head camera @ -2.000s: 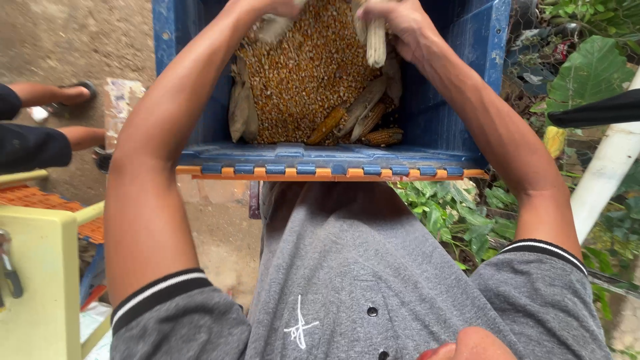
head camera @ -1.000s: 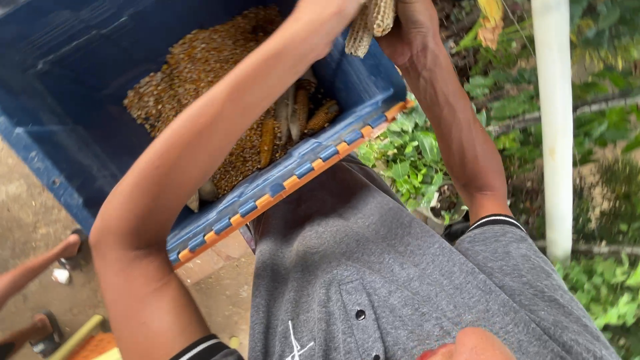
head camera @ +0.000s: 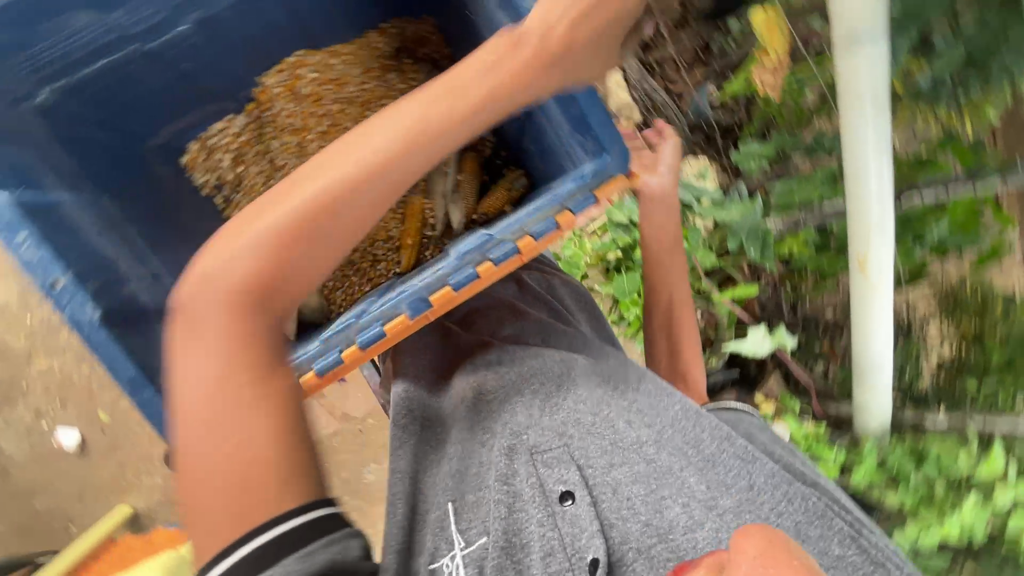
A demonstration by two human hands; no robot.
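Note:
Across the blue plastic crate (head camera: 88,104) reaches my left arm, with my left hand (head camera: 596,36) beyond its right corner, blurred and cut by the top edge; its fingers are hidden. My right hand (head camera: 656,156) is just outside that corner with fingers spread, and a pale corn cob (head camera: 620,98) is close above its fingertips; whether they touch is unclear. Loose corn kernels (head camera: 320,96) lie heaped in the crate. Near its front wall rest several ears of corn (head camera: 412,228), some with pale husk.
An orange and blue toothed edge (head camera: 444,298) runs along the crate's front, close to my shirt. A white pole (head camera: 868,216) stands at the right among green plants (head camera: 952,496). Bare ground (head camera: 48,360) shows at left, with a small white object (head camera: 68,438) on it.
Both hands held pale cobs before; now my right hand is lower, outside the crate's corner, with its fingers spread. The view has turned toward the plants at the right.

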